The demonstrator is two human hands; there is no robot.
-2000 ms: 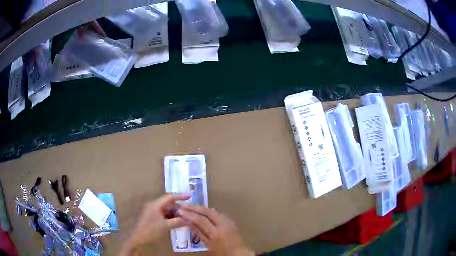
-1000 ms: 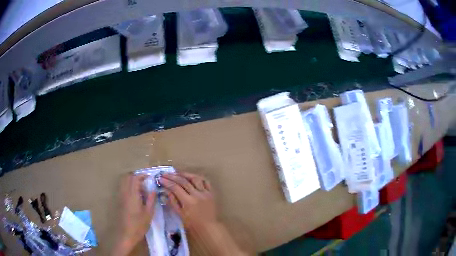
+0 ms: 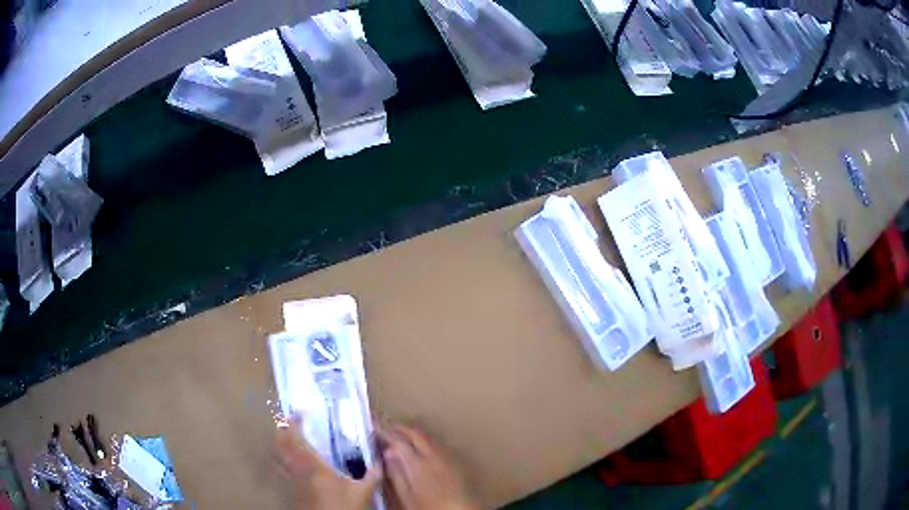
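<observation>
A translucent blister tray (image 3: pixel 291 381) lies on a white carton (image 3: pixel 321 308) on the bench in front of me. The tray holds a round part near its top, a slim part in clear wrap and a dark part low down. My left hand (image 3: pixel 324 476) holds the lower left of the tray, thumb over its edge. My right hand (image 3: pixel 424 472) is at its lower right edge, fingers bent against it. Both hands are slightly blurred and cut off by the bottom of the picture. The tray's lower end is hidden.
Empty blister trays (image 3: pixel 588 289) and a printed carton (image 3: pixel 660 261) lie at right. Wrapped small parts (image 3: pixel 80 483), black cables (image 3: pixel 90 438) and white and blue papers (image 3: pixel 145 466) lie at lower left. Tray-and-carton sets (image 3: pixel 339 85) sit on the green belt (image 3: pixel 199 219). Red bins (image 3: pixel 718 428) stand below.
One carton has left the right-hand group, and a carton now lies under the tray before me. My hands have moved down to the tray's lower end. The belt sets have shifted, and the view has turned.
</observation>
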